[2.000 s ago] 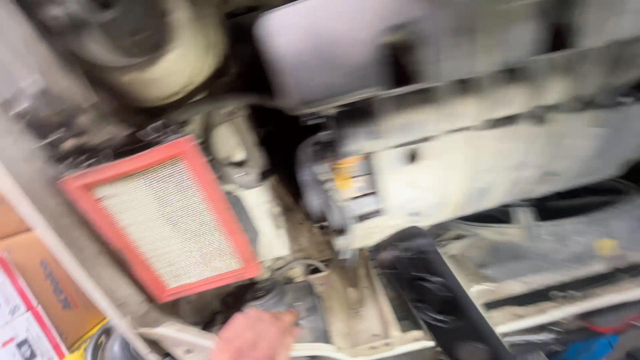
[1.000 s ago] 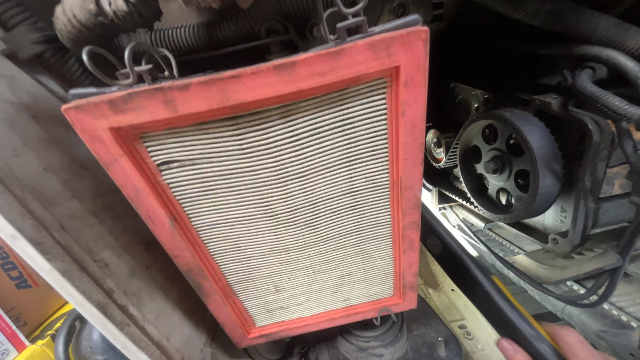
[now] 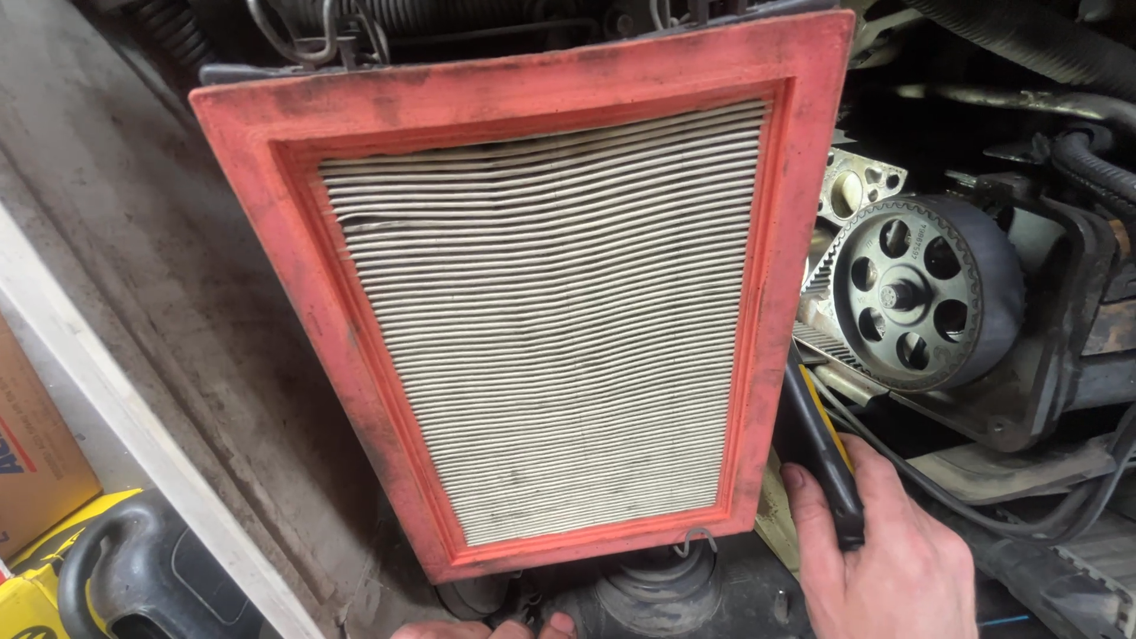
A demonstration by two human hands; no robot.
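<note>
A rectangular air filter [image 3: 550, 328] with a red rubber rim and pleated, dirt-marked paper fills the middle of the view, tilted in the engine bay. My right hand [image 3: 887, 550], at the lower right, grips a black and yellow bar-shaped object [image 3: 821, 444], whose upper end is hidden behind the filter's right edge. Only the fingertips of my left hand [image 3: 484, 630] show at the bottom edge, below the filter; what they hold cannot be seen. Wire clips [image 3: 302, 44] stand above the filter's top edge, and a small wire hook [image 3: 697, 540] is at its lower edge.
A toothed belt pulley [image 3: 905, 297] with round holes sits at the right, with a toothed belt, hoses [image 3: 1092, 173] and cables around it. A ribbed black rubber duct [image 3: 661, 590] is below the filter. The fender edge [image 3: 160, 408] runs down the left, with cardboard and yellow boxes [image 3: 40, 444] beyond.
The filter spans more of the view than a second ago, and the view has moved closer. My right hand shows more fully on the black and yellow object; left fingertips have appeared at the bottom.
</note>
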